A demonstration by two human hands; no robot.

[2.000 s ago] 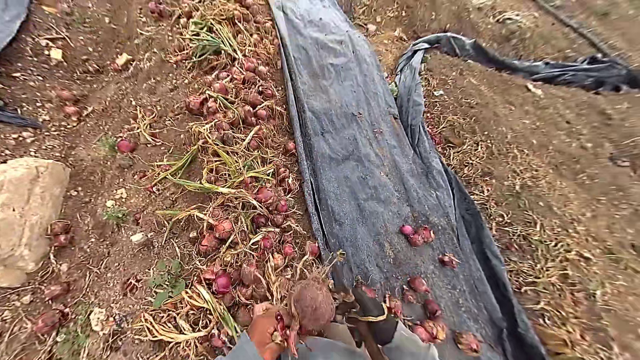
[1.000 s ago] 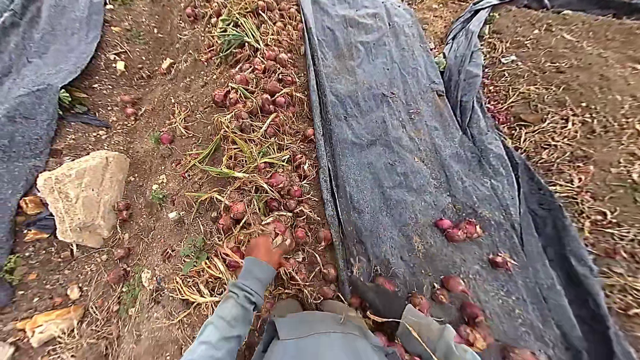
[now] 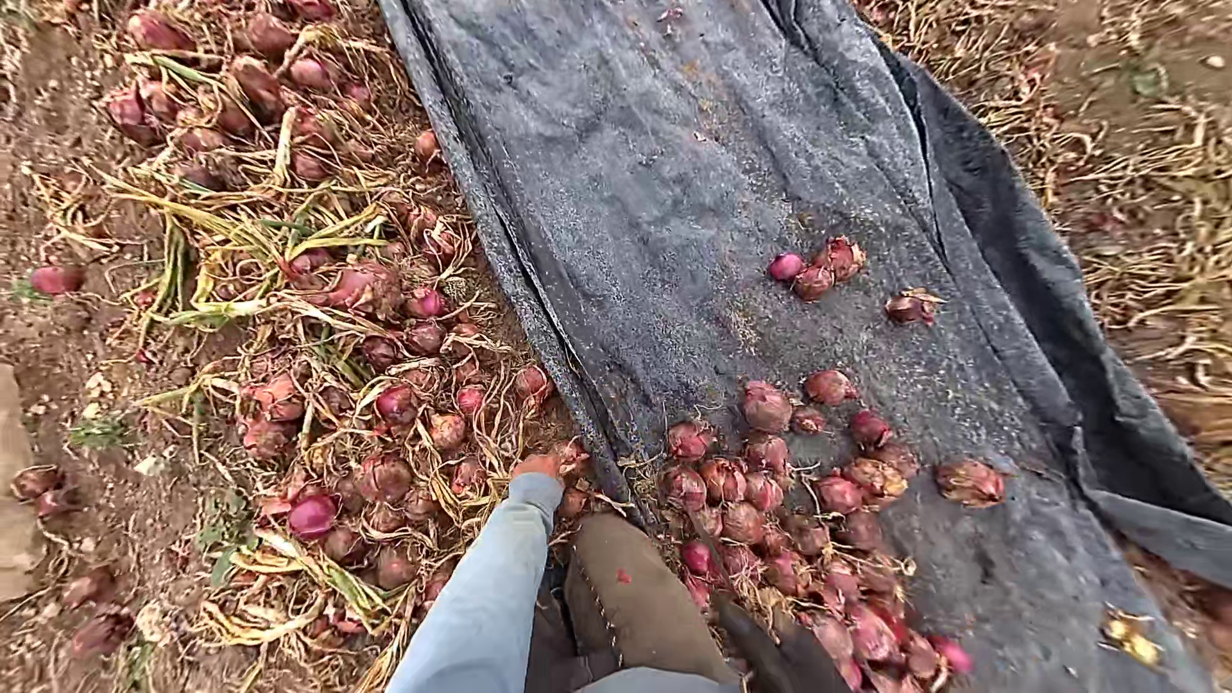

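Observation:
My left hand [image 3: 541, 465], bare below a light blue sleeve, is at the left edge of a dark fabric sheet [image 3: 674, 221], its fingers around what looks like a red onion [image 3: 575, 452]. Left of it, red onions [image 3: 383, 477] lie among dry leaves on the soil. A dark shape at the bottom, seemingly my gloved right hand [image 3: 780, 647], is beside a pile of red onions [image 3: 743, 523] on the sheet; its fingers and anything in them cannot be made out.
My trouser leg [image 3: 635, 597] is between the onion row and the pile. A pale stone [image 3: 13, 481] shows at the left edge. Dry stalks [image 3: 1174, 212] cover soil at the right. The sheet's right side is folded [image 3: 1049, 289].
The view has moved closer over the row and sheet. My left hand has moved from among the onions in the row to the sheet's left edge.

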